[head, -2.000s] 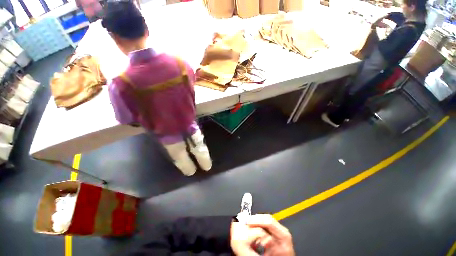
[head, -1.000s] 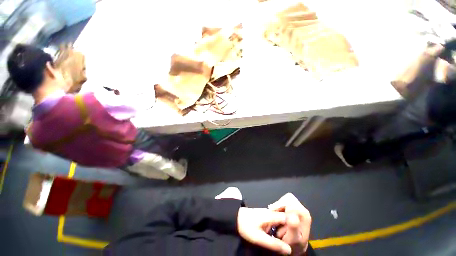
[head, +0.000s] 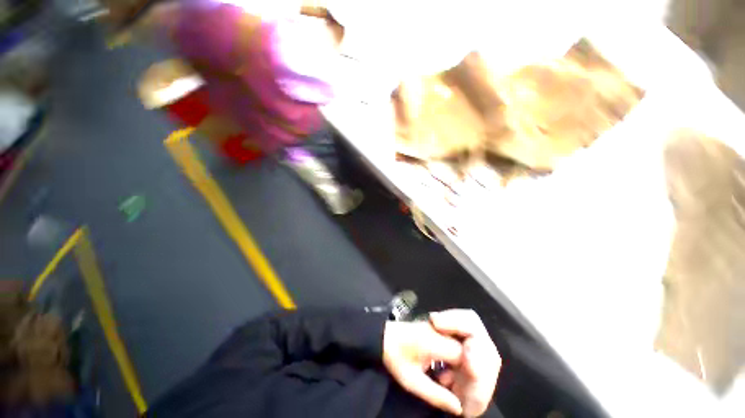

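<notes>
My left hand (head: pixel 415 359), at the end of a dark sleeve, and my right hand (head: pixel 478 359) are together at the bottom centre, touching. A tiny dark spot shows between the fingers; I cannot tell what it is or whether either hand holds it. Brown tote bags (head: pixel 547 114) lie in an overlapping pile on the white table (head: pixel 572 253), beyond my hands to the upper right. Their thin handles (head: pixel 441 184) hang towards the near table edge. My hands do not touch the bags. The picture is blurred.
A person in a purple-pink top (head: pixel 237 65) stands at the table, upper left, beside a red-and-brown carton (head: pixel 189 106). More brown bags (head: pixel 707 253) lie at the right. Yellow lines (head: pixel 233 224) cross the grey floor. A brown heap (head: pixel 37 351) is at the lower left.
The view has turned and tilted, so the table now runs diagonally down the right. The bag pile appears larger and further right. My hands remain together.
</notes>
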